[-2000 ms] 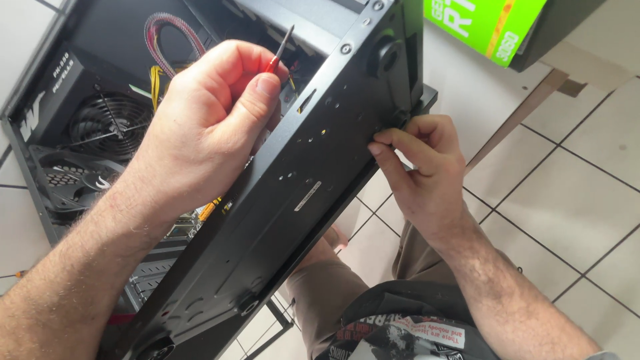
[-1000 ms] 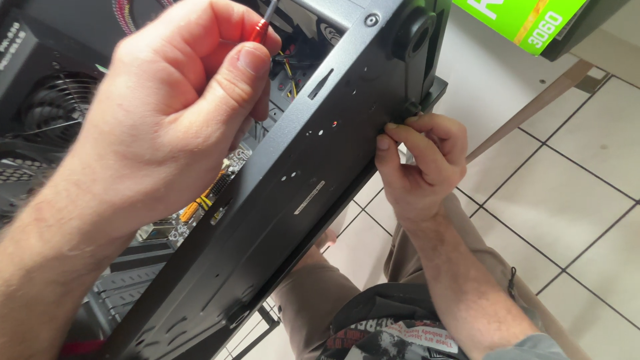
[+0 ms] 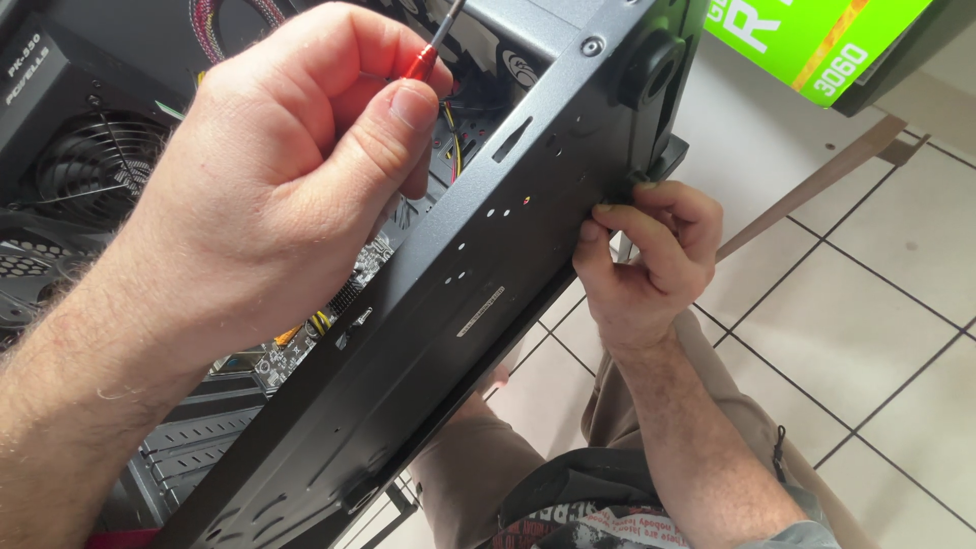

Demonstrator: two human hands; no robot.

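A black metal computer case point(image 3: 427, 305) lies tilted across the view, its panel with the round feet facing me. My left hand point(image 3: 320, 152) is over the open side of the case and pinches a small screwdriver point(image 3: 424, 62) with a red collar, its metal shaft pointing up. My right hand point(image 3: 656, 252) has thumb and fingertips against the panel's far edge, below a round black foot point(image 3: 654, 72). Whether those fingertips hold something small cannot be told. Inside the case, a power supply fan point(image 3: 103, 168) and part of a motherboard point(image 3: 286, 358) show.
A green graphics card box point(image 3: 812, 38) is at the upper right, beside a table edge and a wooden leg point(image 3: 816, 187). Sleeved cables point(image 3: 200, 30) run inside the case. My legs are below the case, over a tiled floor point(image 3: 877, 305).
The view has come closer to the case. My left hand still holds the screwdriver, and my right fingertips remain at the panel's edge.
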